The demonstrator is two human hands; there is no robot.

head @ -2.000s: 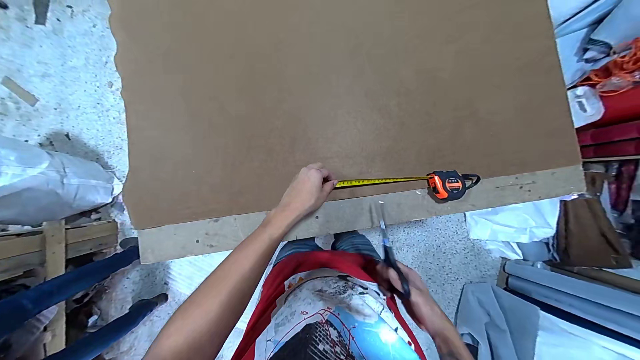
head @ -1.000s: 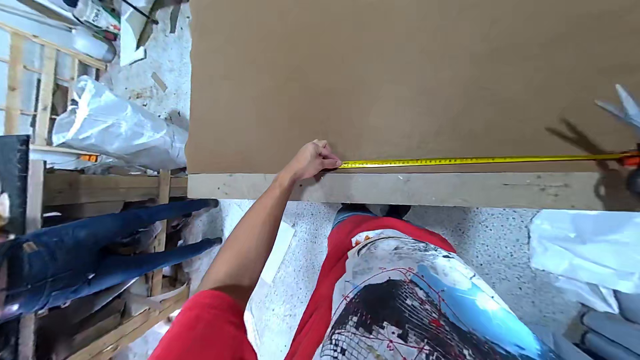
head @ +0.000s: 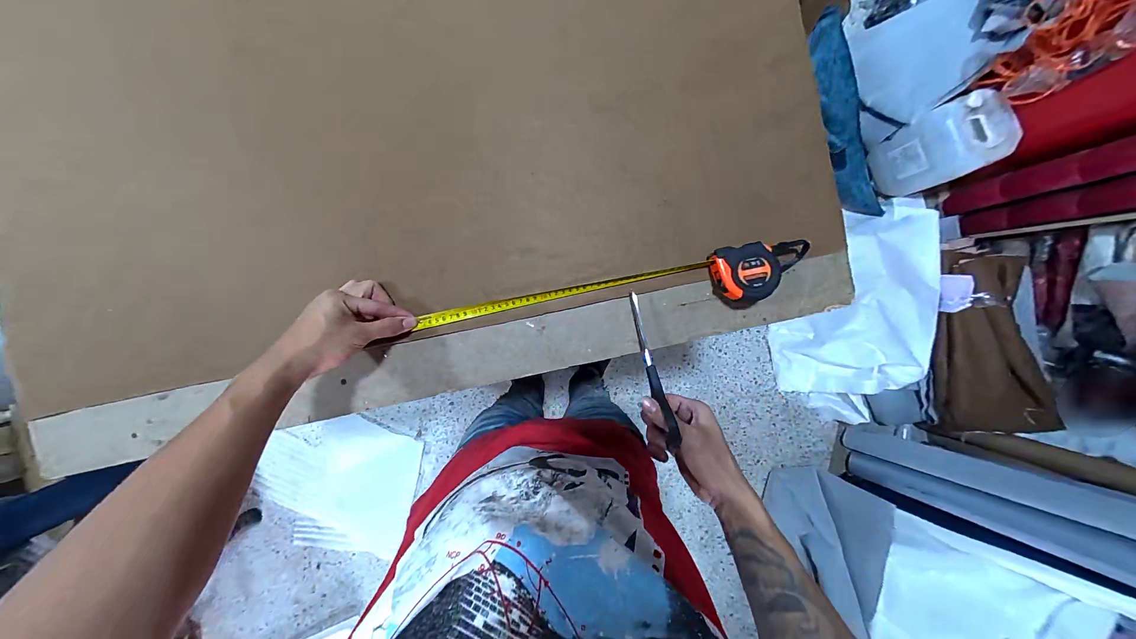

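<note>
My left hand (head: 351,324) pinches the end of a yellow tape measure blade (head: 532,297) at the near edge of a large brown sheet (head: 444,160). The blade runs right to its orange and black case (head: 747,273), which rests across the sheet's edge and the pale board (head: 461,359) along the near side. My right hand (head: 692,444) holds scissors (head: 654,382) by their black handles in front of that board. Their blades look closed and point away from me, with the tip over the board, left of the case.
A translucent plastic jug (head: 945,142), orange cord (head: 1061,44) and red rolls (head: 1056,151) lie at the right. Grey rolls (head: 985,497) and white sheeting (head: 861,311) are lower right. Another person's dark-clothed leg (head: 71,497) shows at the lower left.
One second ago the tape case was far to the right with much more blade out, and the scissors' blades were spread beside it. Now the case is nearer my left hand and the scissors are near my body.
</note>
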